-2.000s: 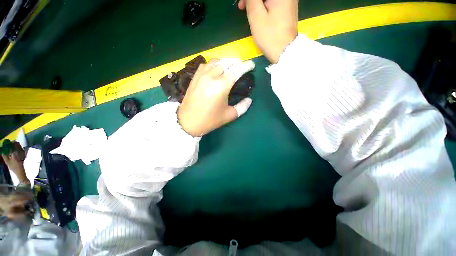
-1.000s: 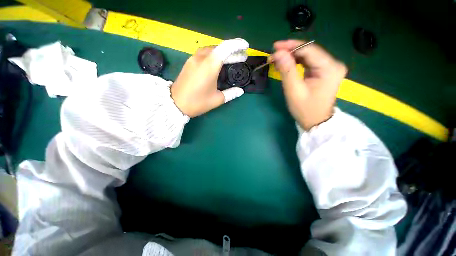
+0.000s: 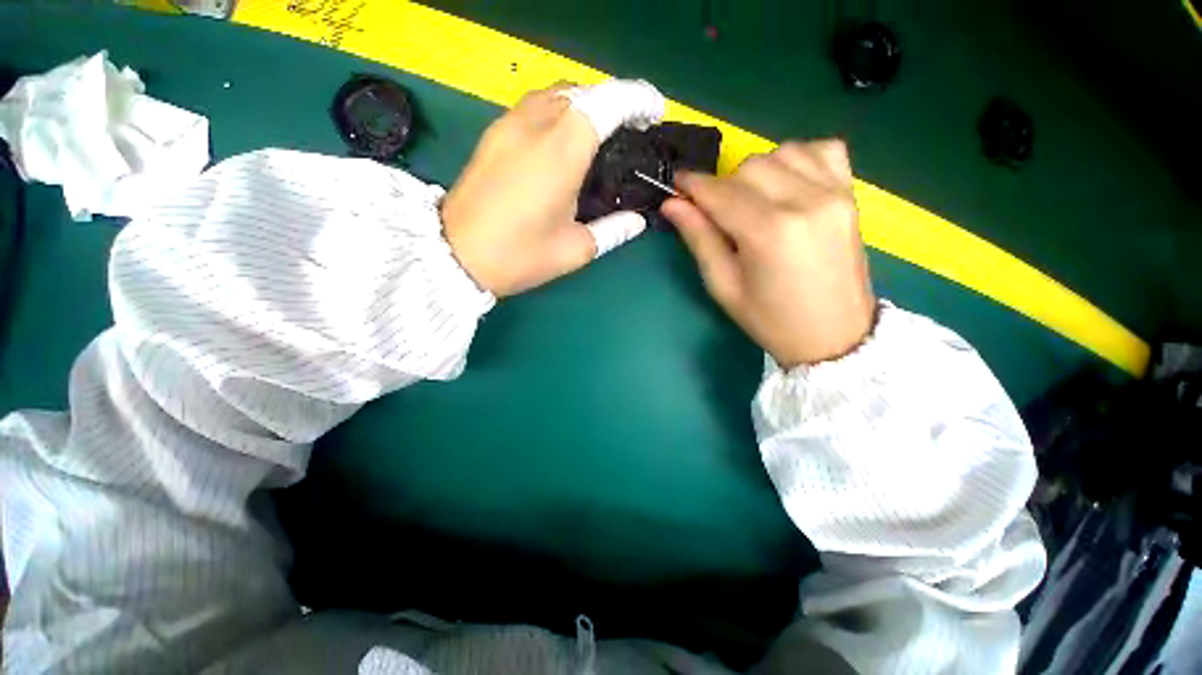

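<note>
My left hand (image 3: pixel 527 185), with white finger cots on its fingertips, holds a round black lens barrel unit (image 3: pixel 625 172) between thumb and fingers. The unit sits on a flat black fixture (image 3: pixel 695 143), whose right end shows beside the yellow rail. My right hand (image 3: pixel 784 237) is closed on a thin tweezers or pick (image 3: pixel 655 182). Its tip points onto the round unit; whether it touches cannot be told. My fingers hide part of the fixture.
A loose round black part (image 3: pixel 374 116) lies left of my hands. Two more (image 3: pixel 867 56) lie beyond the yellow rail (image 3: pixel 975 264). A crumpled white cloth (image 3: pixel 106 132) is at the left. Dark cluttered items and striped bags (image 3: pixel 1134 554) are at the right.
My right hand has come in from beyond the rail and lowered the thin tool onto the round unit. My left hand stays around the unit. The view has shifted.
</note>
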